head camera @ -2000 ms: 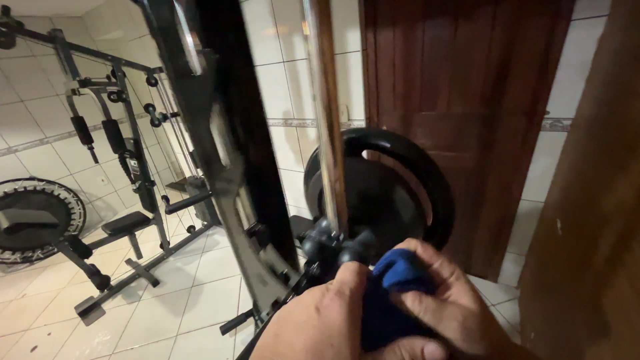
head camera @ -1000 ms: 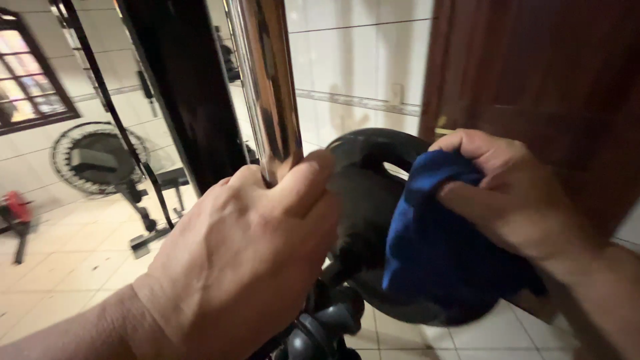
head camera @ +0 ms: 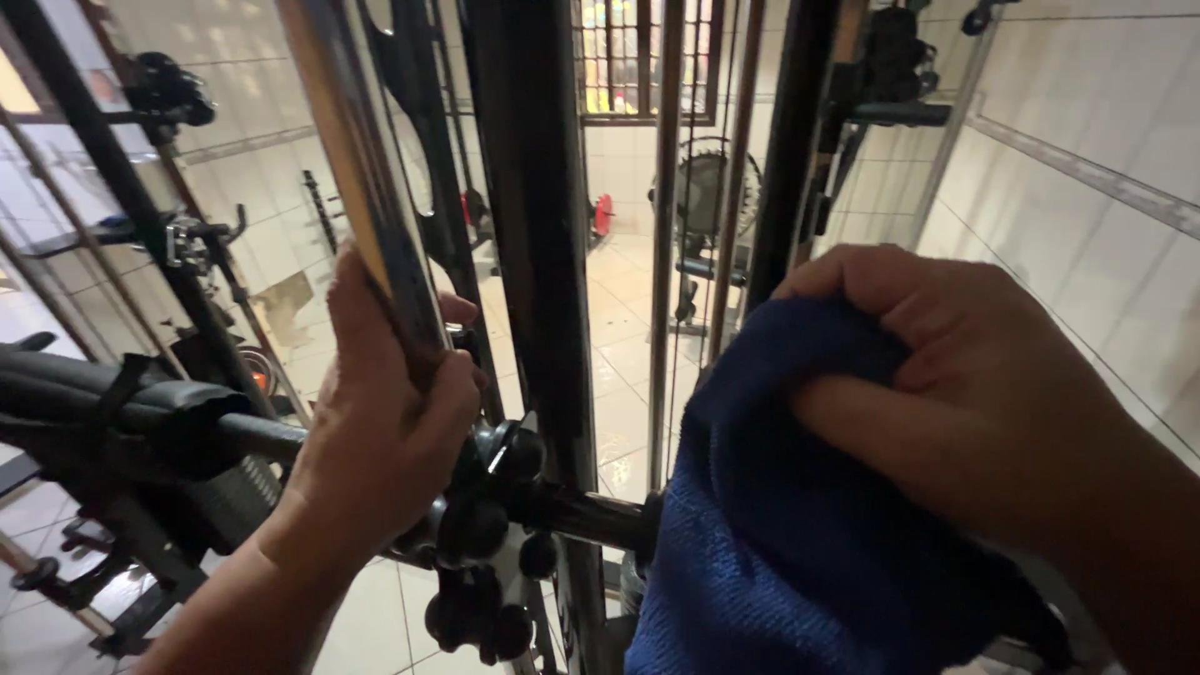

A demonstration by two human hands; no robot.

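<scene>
My left hand (head camera: 384,403) is wrapped around a shiny metal guide rod (head camera: 361,159) of a gym machine, its fingertips showing on the far side. Just below and right of it sits a black carriage with round rollers (head camera: 473,525), joined to a horizontal bar (head camera: 591,516). At the right, my right hand (head camera: 937,375) grips a blue cloth (head camera: 769,562) between thumb and fingers; the cloth hangs down and covers part of the bar's right end.
A black upright post (head camera: 534,234) stands between the hands. A padded bar (head camera: 103,403) lies at the left. Farther back are more machine rods, a small trampoline (head camera: 708,187) leaning near the wall, and a barred window (head camera: 647,56).
The view has swung well to the left. My left hand was on the rod a second ago too. The black weight plate beside the cloth earlier is out of view.
</scene>
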